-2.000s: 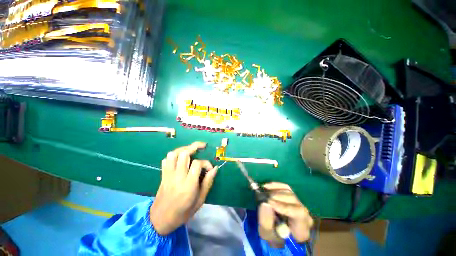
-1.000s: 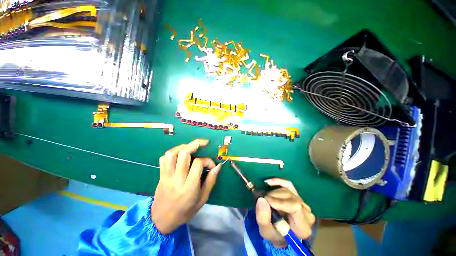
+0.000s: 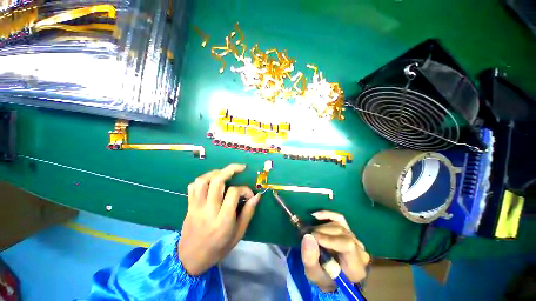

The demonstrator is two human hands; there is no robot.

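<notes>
A long flex cable (image 3: 300, 189) lies on the green bench in front of me, its orange end to the left. My left hand (image 3: 214, 220) is beside that end and pinches the thin solder wire (image 3: 106, 175), which trails off to the left. My right hand (image 3: 335, 250) holds the soldering iron (image 3: 301, 226) like a pen. The iron's tip is at the cable's orange end, close to the wire's end; whether they touch is too small to tell. A flex assembly (image 3: 158, 147) lies to the left.
A row of flex cables (image 3: 253, 128) lies under glare, with a heap of small flex pieces (image 3: 270, 73) behind. Blister trays (image 3: 135, 88) are back left. The fume fan (image 3: 405, 117), tape roll (image 3: 382, 182), blue soldering station (image 3: 470, 200) and yellow sponge (image 3: 509, 214) stand right.
The iron's tip has moved left to the orange end of the cable, and the solder wire looks straighter. The view has shifted slightly. In the last second almost nothing has moved.
</notes>
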